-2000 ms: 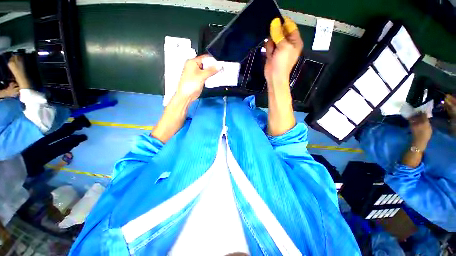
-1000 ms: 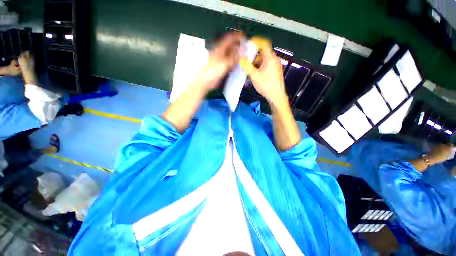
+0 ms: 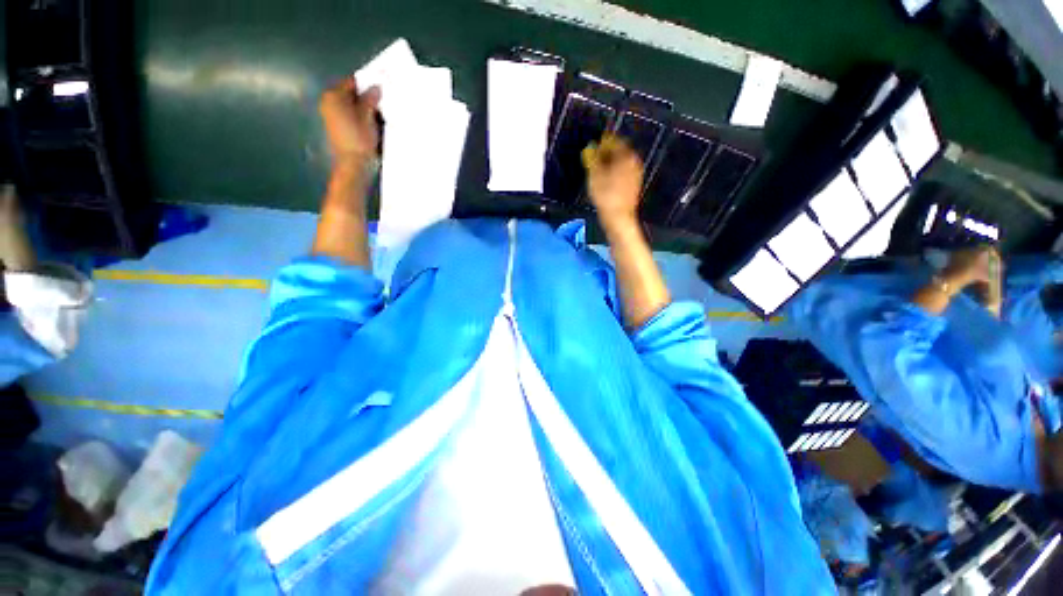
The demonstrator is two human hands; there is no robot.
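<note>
My left hand (image 3: pixel 350 126) grips the corner of a white sheet (image 3: pixel 387 70) at the upper left of the stack of white sheets (image 3: pixel 422 157) on the bench. My right hand (image 3: pixel 614 181), with yellow finger cots, is over the black slotted tray (image 3: pixel 694 175), at the dark units in its slots. Its fingertips are dark and blurred, so its hold cannot be told. The tray's leftmost slot shows a white covered unit (image 3: pixel 521 126); the other slots look black and glossy.
A tray with a row of white rectangles (image 3: pixel 837 212) stands tilted to the right. A printed slip (image 3: pixel 755 91) lies near the belt edge. A black tray (image 3: pixel 72 151) is at the far left. Another worker's blue sleeve (image 3: pixel 921 349) is at the right. Stacked trays (image 3: pixel 804 396) stand below.
My hands have parted: left moved to the sheet stack, right to the tray. The white piece between them is gone from there, and a white covered unit now shows in the leftmost slot.
</note>
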